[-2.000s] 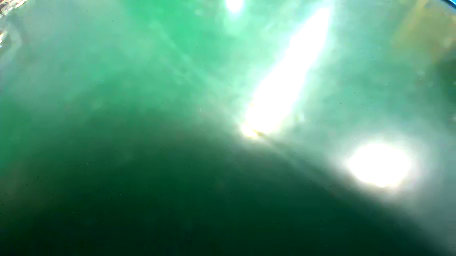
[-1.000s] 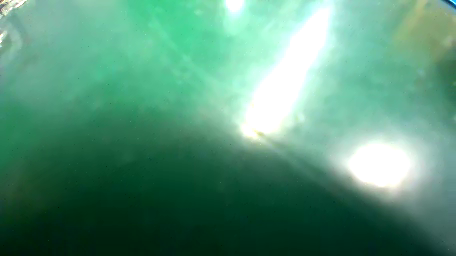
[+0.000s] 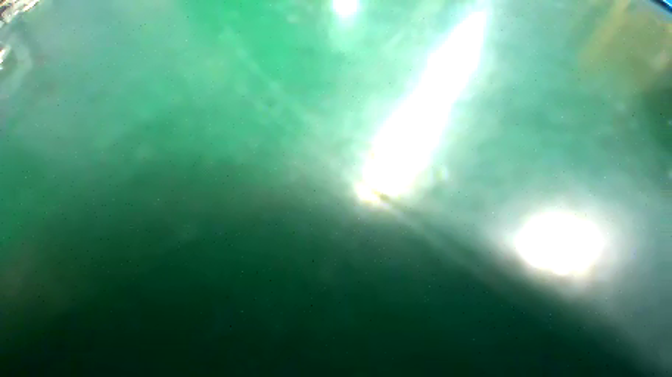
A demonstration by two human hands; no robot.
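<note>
A blurred green surface [image 3: 243,132] fills nearly the whole head view, very close to the camera. Its lower part lies in dark shadow. A long white glare streak runs from the upper right down to the middle, and a round white glare spot lies at the right. A smaller bright spot is at the top edge. Neither my left hand nor my right hand is in the picture. No held or worked object can be made out.
A crumpled, whitish shiny thing [image 3: 15,9] is cut off at the top left corner. A blurred tan patch [image 3: 615,44] shows at the upper right. A small blue piece [image 3: 663,6] is cut off at the top right corner. None can be identified surely.
</note>
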